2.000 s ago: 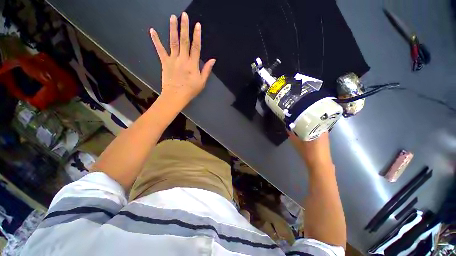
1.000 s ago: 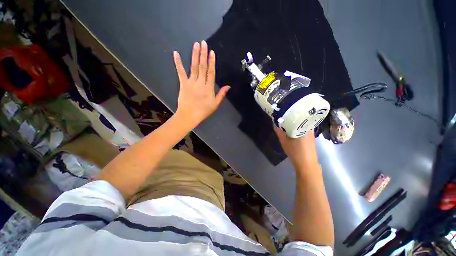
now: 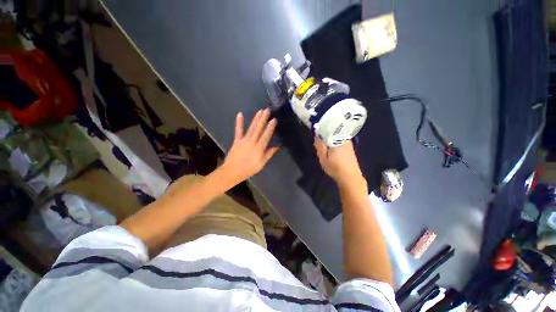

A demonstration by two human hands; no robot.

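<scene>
A black fabric stack (image 3: 366,116) lies on the grey table (image 3: 439,36). My right hand (image 3: 337,159) holds the electric rotary cutter (image 3: 329,109) by its near side, over the left edge of the stack; its fingers are partly hidden by the motor body. The cutter's metal foot and guard point up and left. My left hand (image 3: 251,145) is bare, palm down with fingers spread, just left of the stack and below the cutter's foot. A cream squarish block (image 3: 374,38) sits at the stack's far end. A wrapped lump (image 3: 391,185) sits at its near right corner.
The cutter's black cord (image 3: 422,113) runs right, past shears (image 3: 451,153). A pink block (image 3: 423,243) and black strips (image 3: 427,268) lie at the lower right. Dark lays (image 3: 524,91) line the far side. Floor scraps and an orange-red bag (image 3: 46,85) are left, beyond the table edge.
The cutter in my right hand has moved up and left along the stack. My left hand has shifted closer to the cutter. The view has shifted, and the cream block is now in view.
</scene>
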